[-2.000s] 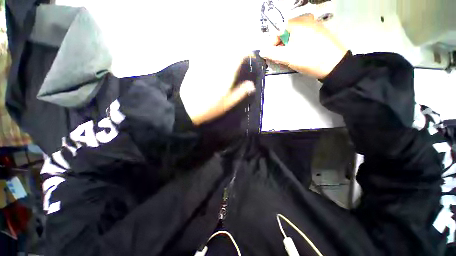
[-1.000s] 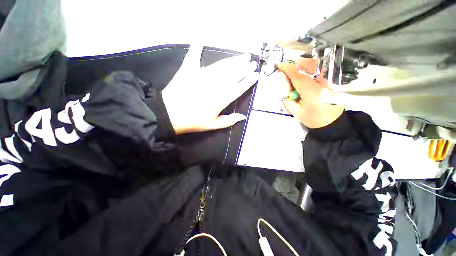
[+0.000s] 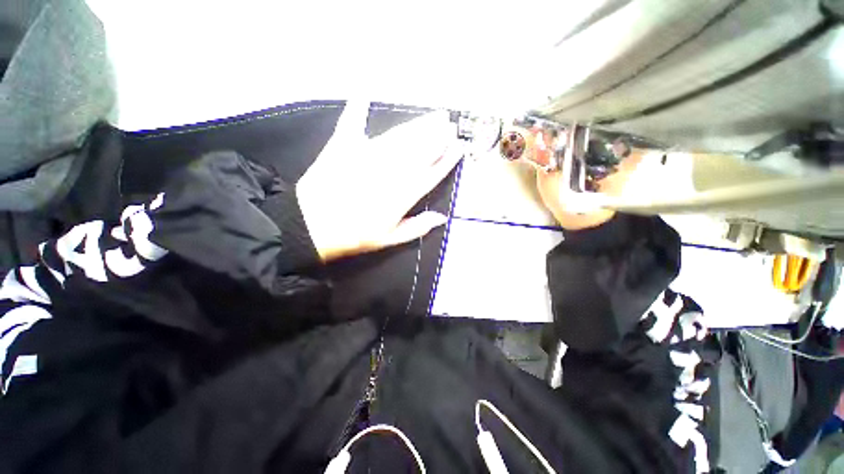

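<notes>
A black fabric panel (image 3: 375, 278) with pale stitch lines lies on the white table, its right edge running up to the presser foot area (image 3: 478, 130). My left hand (image 3: 370, 190) lies flat on the panel with its fingers apart, pointing towards the presser foot. My right hand (image 3: 578, 190) is behind and below the sewing machine head (image 3: 722, 102), right of the presser foot. Its fingers are mostly hidden by metal parts, and whether it holds something cannot be seen.
Grey fabric (image 3: 55, 93) lies at the far left. Yellow-orange scissor loops (image 3: 791, 272) are at the right of the machine. White cords (image 3: 490, 449) hang over my black jacket. Cables are at the lower right.
The view has shifted, bringing the machine head into the picture. My right hand has moved right, away from the panel edge and behind the machine head. My left hand stays on the panel.
</notes>
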